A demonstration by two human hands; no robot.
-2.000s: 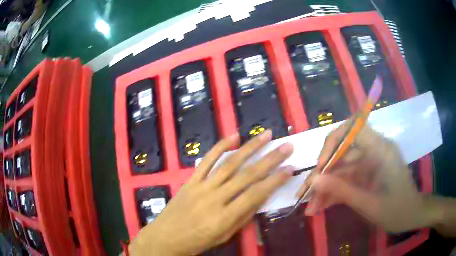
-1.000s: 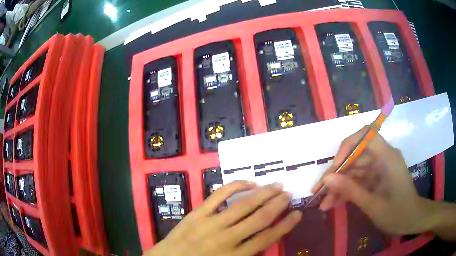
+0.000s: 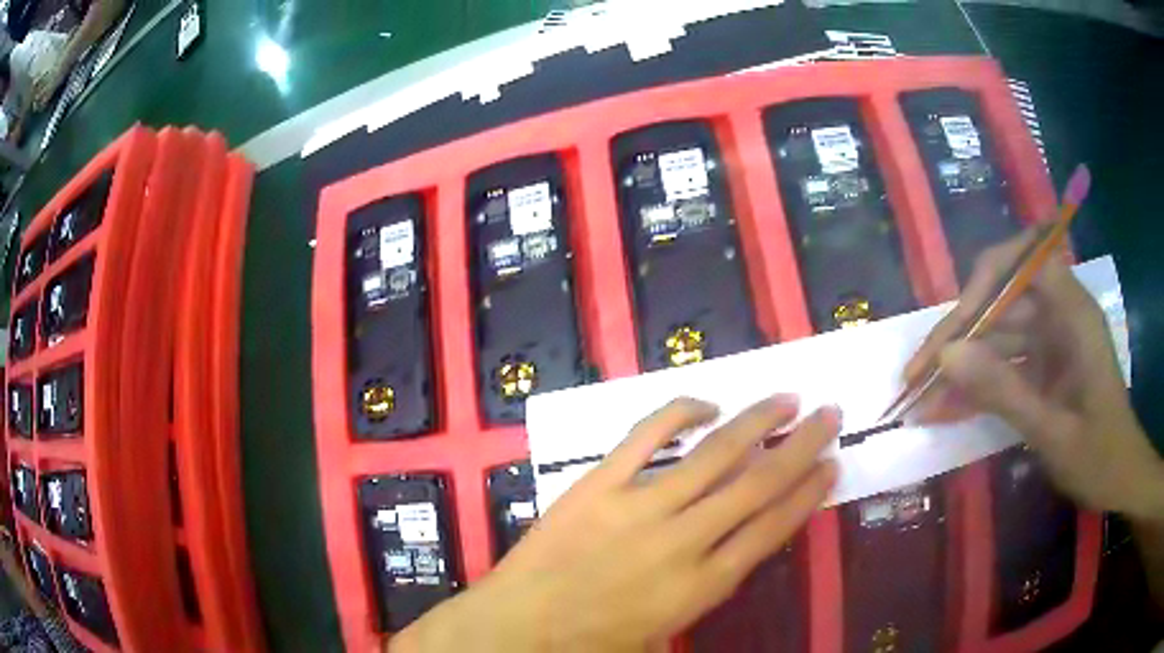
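Observation:
A red foam tray (image 3: 460, 455) holds black phone housings (image 3: 696, 274) in two rows of pockets. A white adhesive sheet (image 3: 766, 370) lies across the tray, with a broken line of black bars. My left hand (image 3: 664, 536) lies flat with spread fingers on the sheet and hides part of the bars and the lower housings. My right hand (image 3: 1021, 357) holds the orange pick-up tool (image 3: 1015, 287), pink end up. Its fine tip is at the sheet, by the right end of a black bar (image 3: 871, 435).
Stacked red foam trays (image 3: 141, 383) with phones stand at the left. A black adhesive sheet (image 3: 536, 96) with a stepped white edge lies beyond the tray. Barred sheets show at the tray's far right. A person's arm (image 3: 45, 64) shows at the top left, across the green bench.
My right hand and the tool have moved right and up, from the sheet's lower edge to the bar line. My left hand has shifted right and up on the sheet. The camera view has shifted slightly.

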